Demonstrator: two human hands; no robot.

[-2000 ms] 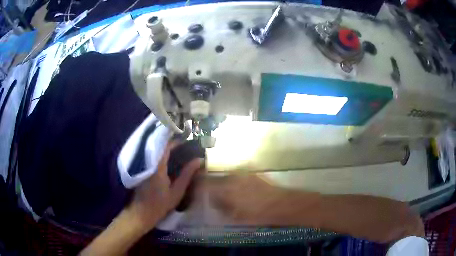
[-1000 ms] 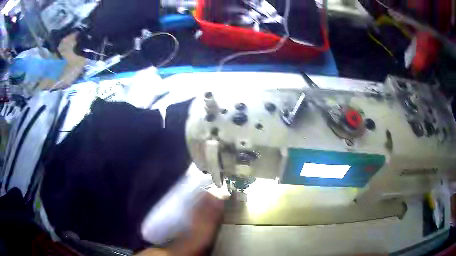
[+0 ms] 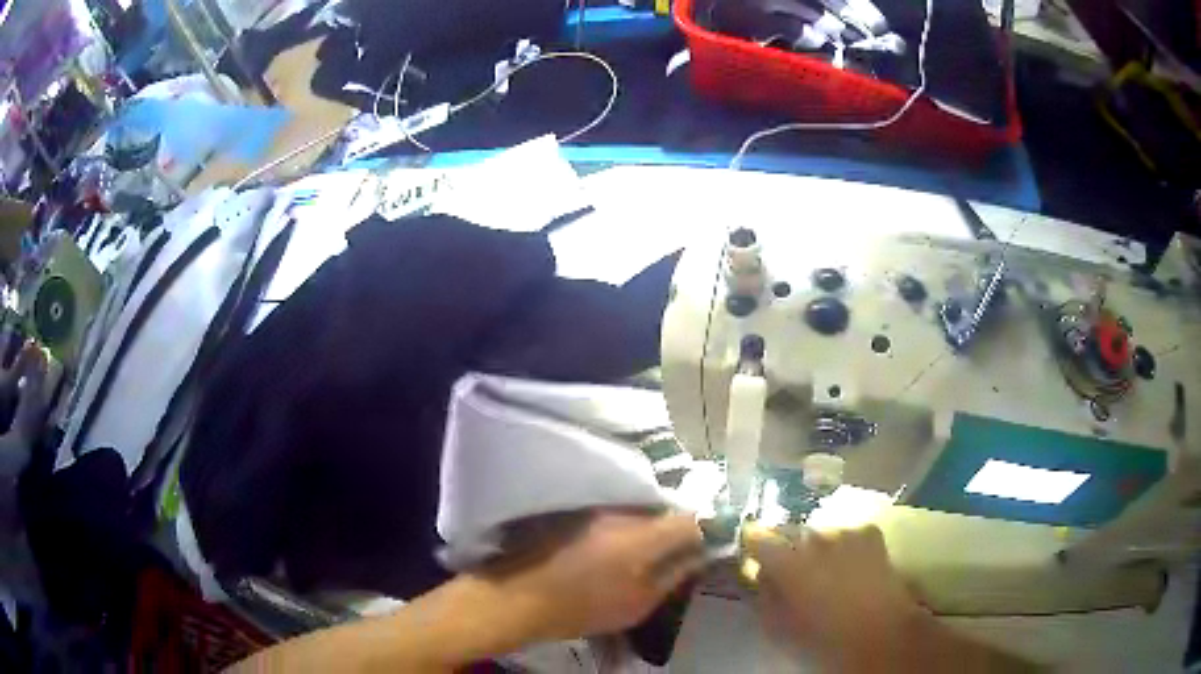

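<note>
The black garment cloth [image 3: 356, 382] lies bunched left of the sewing machine head. A white piece [image 3: 540, 461] with a folded edge lies over its right part and runs to the presser foot [image 3: 738, 514], in bright lamp light. My left hand [image 3: 613, 566] is shut on the near edge of the cloth, just left of the needle area. My right hand [image 3: 836, 579] is at the right side of the presser foot, fingertips close to it; what it touches is hidden by the hand. A dark fold of cloth hangs below, between my hands.
The cream machine head [image 3: 876, 303] carries a teal-framed lit panel [image 3: 1027, 481] at right. Stacked white and dark pieces [image 3: 152, 329] lie at far left. A red basket [image 3: 790, 92] with scraps and a white cord [image 3: 830, 127] are behind the machine.
The view has tilted up and turned left, so the machine sits further right. The white piece now lies spread left of the needle. My right hand has come into view beside the presser foot.
</note>
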